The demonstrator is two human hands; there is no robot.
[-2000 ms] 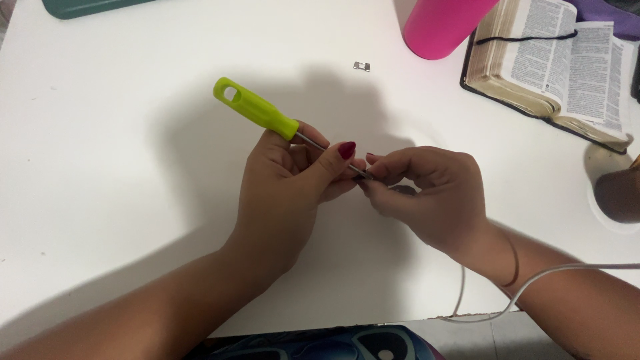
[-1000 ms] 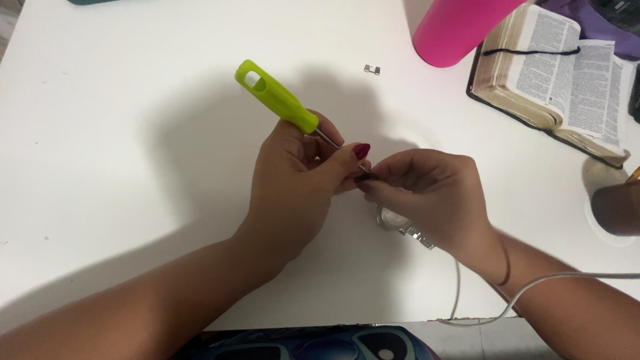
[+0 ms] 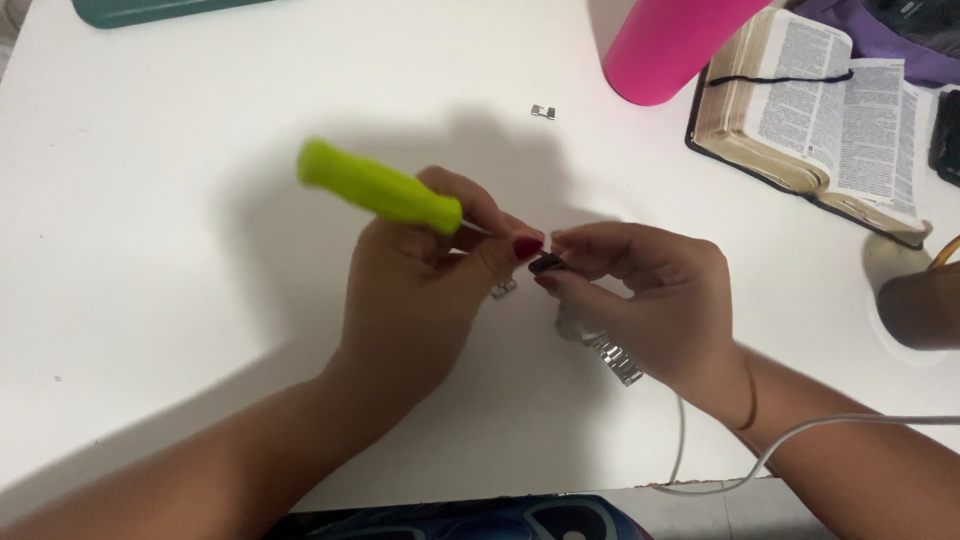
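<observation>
My left hand [image 3: 427,285] grips a screwdriver with a lime-green handle [image 3: 379,187], its metal shaft pointing down to the right. The shaft's end meets a small dark metal piece [image 3: 546,263] pinched between the thumb and a finger of my right hand [image 3: 645,292]. Under my right hand a wristwatch with a silver metal link bracelet [image 3: 617,360] shows in part; the hand hides much of it. A small silver bracelet piece [image 3: 504,289] shows just below my left thumb. Farther back, a loose silver bracelet link [image 3: 543,112] lies on the white table.
A pink tumbler [image 3: 667,52] and an open book [image 3: 806,97] with a dark ribbon are at the back right. A dark cup [image 3: 922,307] stands at the right edge. A white cable [image 3: 810,427] crosses my right forearm. A green object [image 3: 165,9] lies at the back left.
The screwdriver's handle has swung lower and is blurred. More of the watch bracelet shows below my right hand than two seconds ago. Both hands remain close together.
</observation>
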